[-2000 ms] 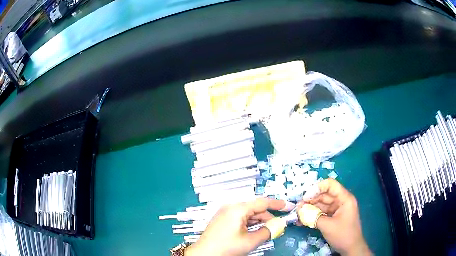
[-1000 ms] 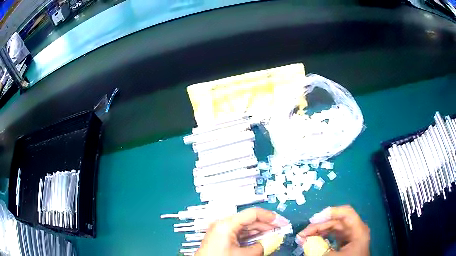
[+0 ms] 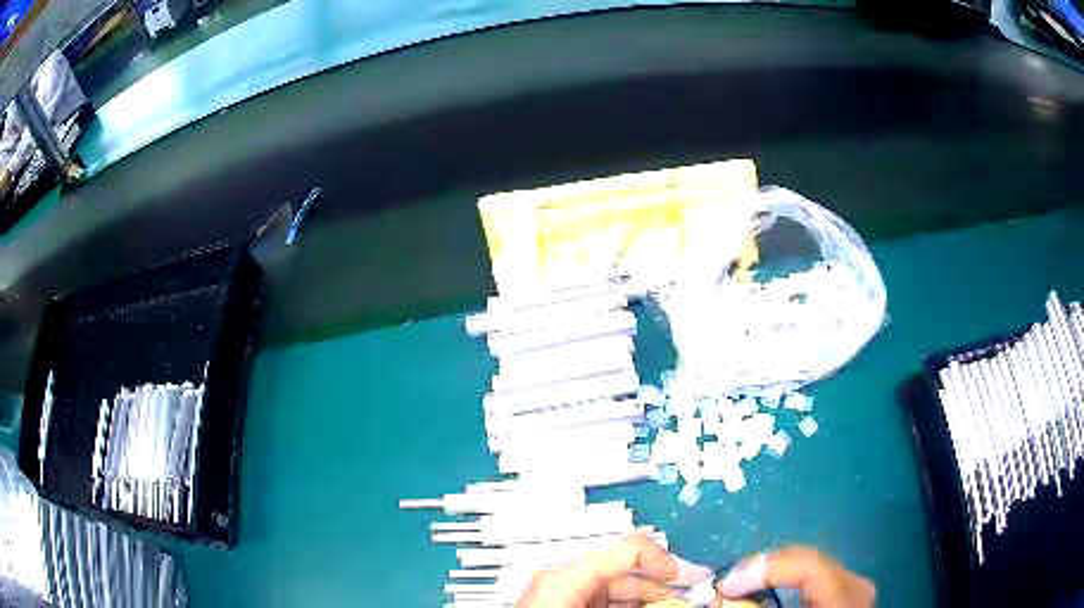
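My left hand (image 3: 618,575) and my right hand (image 3: 802,577) are at the bottom edge, partly cut off, with fingertips close together. A small whitish piece (image 3: 701,590) shows between the fingertips; which hand grips it, and any tube there, is hard to tell. Yellow covers are barely visible at the edge. Stacked silvery-white tubes (image 3: 563,380) lie left of centre, with more staggered tubes (image 3: 535,534) below, partly behind my left hand. Small translucent plastic inserts (image 3: 719,439) lie in a loose heap right of the stack.
A clear bag of inserts (image 3: 791,321) lies behind the heap, beside a yellow block (image 3: 618,226). A black tray with tubes (image 3: 244,392) is at left, another (image 3: 933,475) at right. A large clear bag of tubes (image 3: 101,570) is at lower left.
Both hands have moved down toward the bottom edge, and the fingertips have come together again after being apart. The whole bench view has shifted slightly right.
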